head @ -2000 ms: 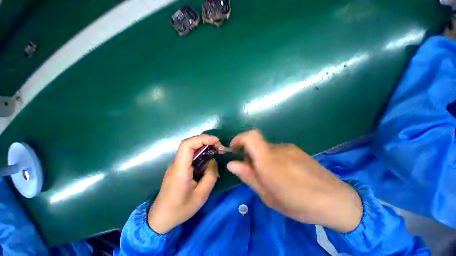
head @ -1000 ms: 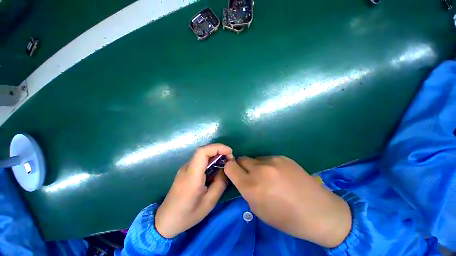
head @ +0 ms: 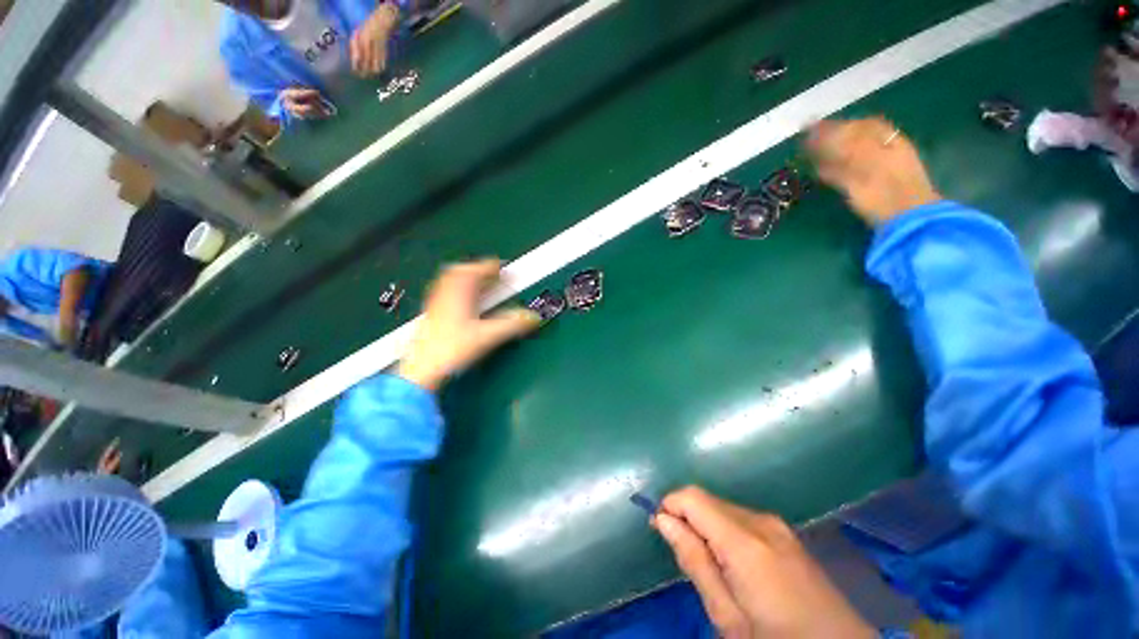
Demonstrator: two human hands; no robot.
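Note:
My left hand [head: 462, 327] is blurred and reaches over the white rail, fingers apart, with no item visible in it. Its thumb is beside a watch unit [head: 546, 305] on the green worktop; I cannot tell if they touch. A second watch unit [head: 585, 290] lies just right of that one. My right hand [head: 749, 556] is low in the view, closed on a short dark tool, likely the tweezers [head: 645, 502], whose tip points up and left above the worktop.
Several watch units [head: 753, 216] lie clustered by the white rail [head: 612, 225]. A neighbour's hand [head: 874, 169] is beside them, the blue-sleeved arm coming from the right. Spaced-out units lie on the belt [head: 500, 162]. A fan [head: 81, 552] and white disc [head: 247, 534] stand at left.
The view has shifted, showing more belt. My hands have parted: the left has moved forward to the rail and no longer visibly holds the watch unit. A neighbour's arm has reached in.

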